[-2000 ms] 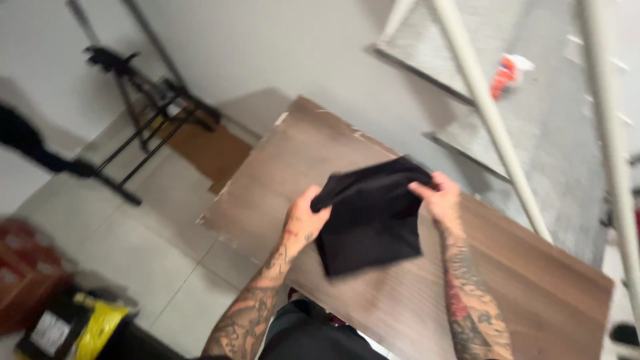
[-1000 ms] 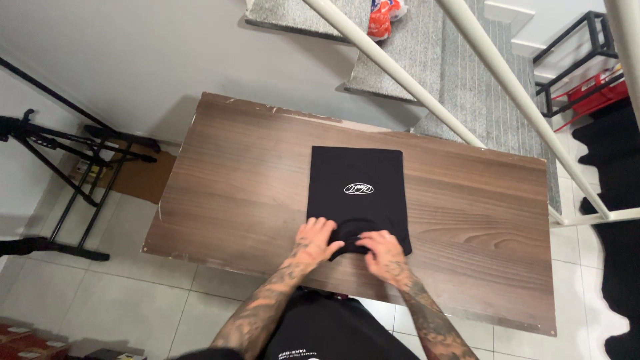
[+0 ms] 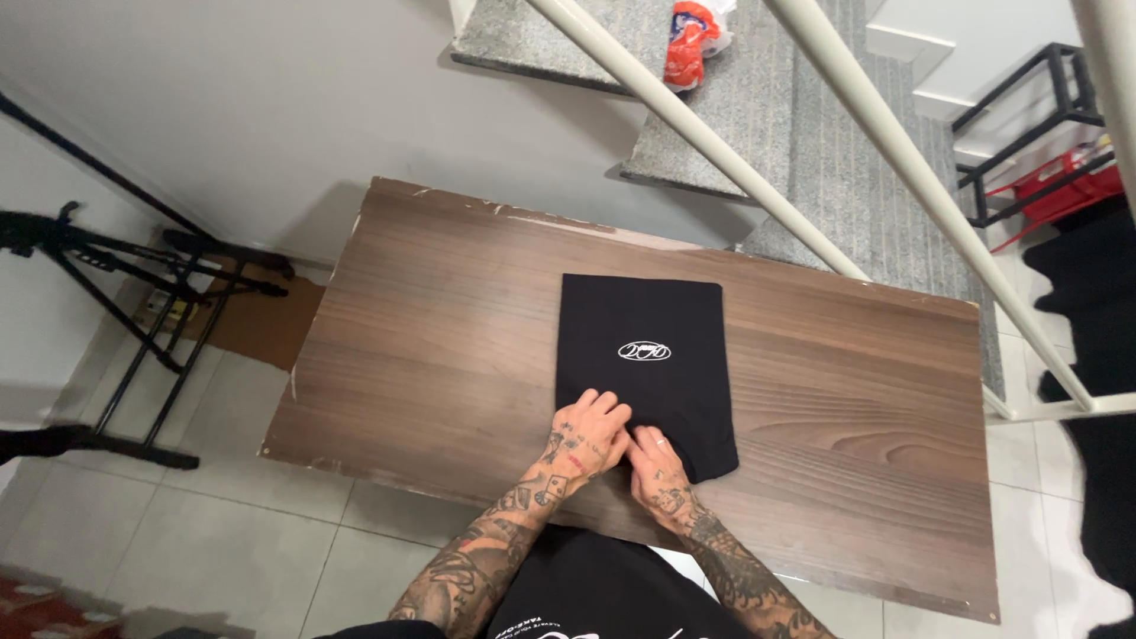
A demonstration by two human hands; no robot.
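Observation:
A folded black cloth garment [image 3: 646, 319] with a white oval print lies flat on the brown wood-grain tabletop [image 3: 426, 328]. At its lower left edge, my left hand [image 3: 593, 435] rests with curled fingers on the fabric. My right hand [image 3: 658, 470] is close beside it, fingers bent at the garment's lower edge. The two hands nearly meet there, and the cloth between them is partly hidden. Whether the fingertips pinch the fabric cannot be made out.
White stair railings [image 3: 710, 146] slant over the table's far right side, before grey stone steps [image 3: 692, 146] holding an orange plastic bag [image 3: 688, 44]. A black metal stand [image 3: 133, 346] is at left, and a black frame [image 3: 1056, 98] with a red bag [image 3: 1069, 182] at right.
Two seconds ago both hands held the black garment up over the table; it now lies flat. Since one second ago, my hands have come closer together at its near edge.

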